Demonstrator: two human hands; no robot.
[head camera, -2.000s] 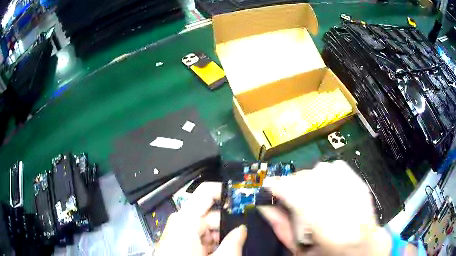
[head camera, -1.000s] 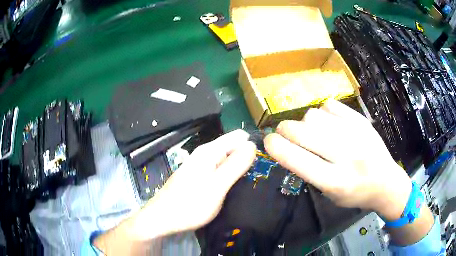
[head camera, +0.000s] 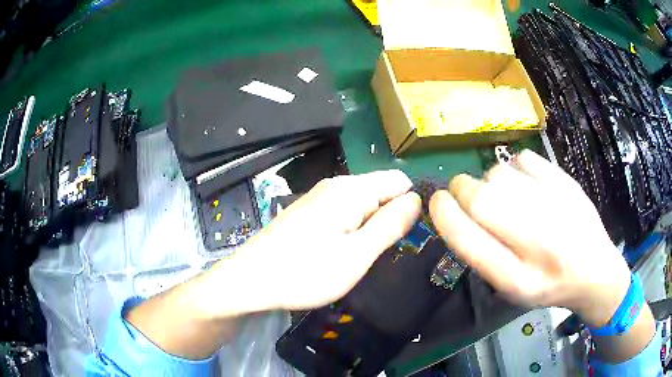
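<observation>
My left hand (head camera: 331, 235) and my right hand (head camera: 530, 228) meet fingertip to fingertip in front of the box. Both pinch a small dark part (head camera: 429, 193), mostly hidden by the fingers. Just below the fingertips lies a small blue circuit board (head camera: 416, 239), partly covered by my left hand. A small shiny board piece (head camera: 447, 270) lies to its right. A black phone body (head camera: 324, 340) with orange marks lies below my left hand, on or against a dark surface.
An open brown carton (head camera: 471, 140) holds a yellow row. A dark foam stack (head camera: 254, 110) with white scraps stands left of it. Board-fitted phone bodies (head camera: 77, 158) are rowed at far left. Stacked black trays (head camera: 604, 125) stand right. A white machine (head camera: 516, 350) is at lower right.
The view has shifted down, so the bench things sit higher. The phone body with the blue board, held between both hands two seconds ago, is no longer gripped; both hands now pinch a small dark part.
</observation>
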